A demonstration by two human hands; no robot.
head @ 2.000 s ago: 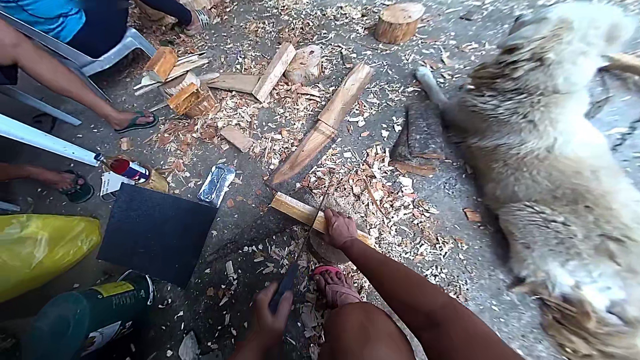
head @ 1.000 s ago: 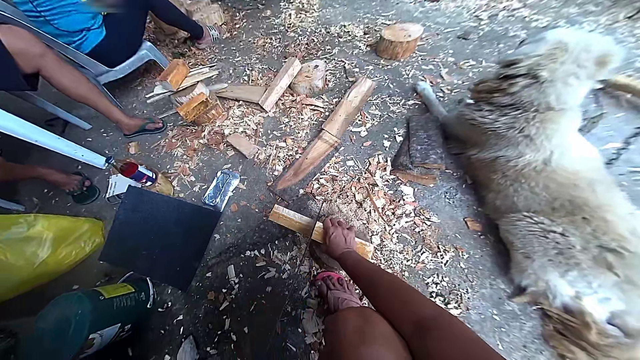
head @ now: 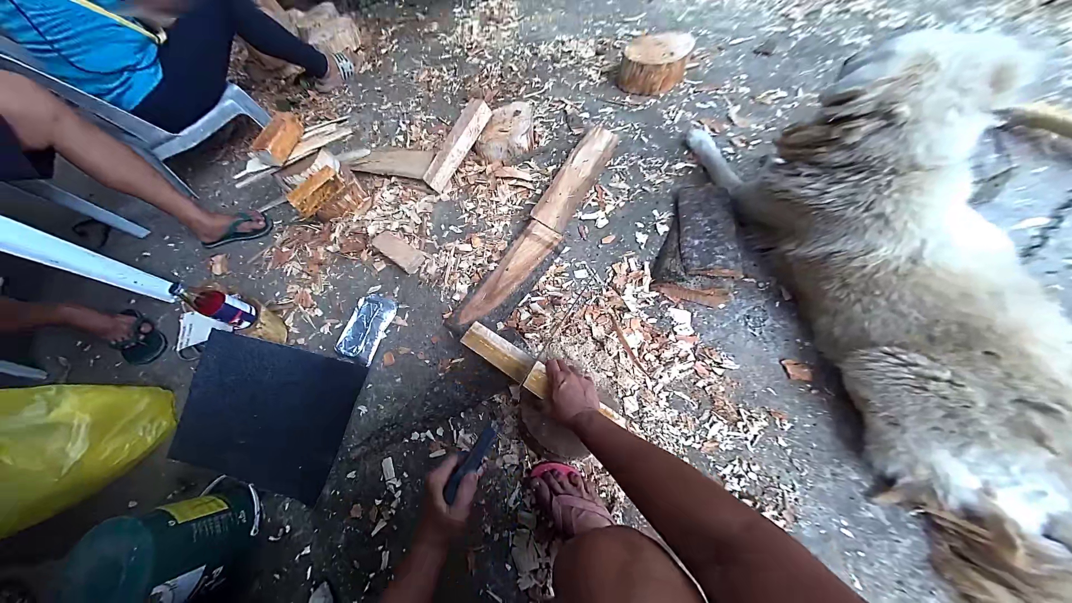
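My left hand [head: 450, 496] is closed around the dark handle of a saw [head: 471, 462], low in the middle of the head view. Its thin blade, seen nearly edge-on and blurred, runs up and right across a squared wooden strip [head: 500, 352]. My right hand [head: 571, 390] presses on that strip to the right of the blade, fingers over its top. Under the strip is a round wood block [head: 548, 429], partly hidden by my arm. Just beyond lies a long split wood piece [head: 536, 230] with a crosswise cut mark. My sandalled foot [head: 572, 501] is beside the block.
Wood shavings cover the ground. A furry animal [head: 896, 268] lies at the right. At the left are a dark square board [head: 268, 414], a yellow plastic bag [head: 75, 448], a green container [head: 180, 544] and seated people's legs. A log stump [head: 655, 63] stands at the back.
My left hand and the saw handle, in view two seconds ago and out of sight one second ago, are visible again. My right hand has stayed on the strip.
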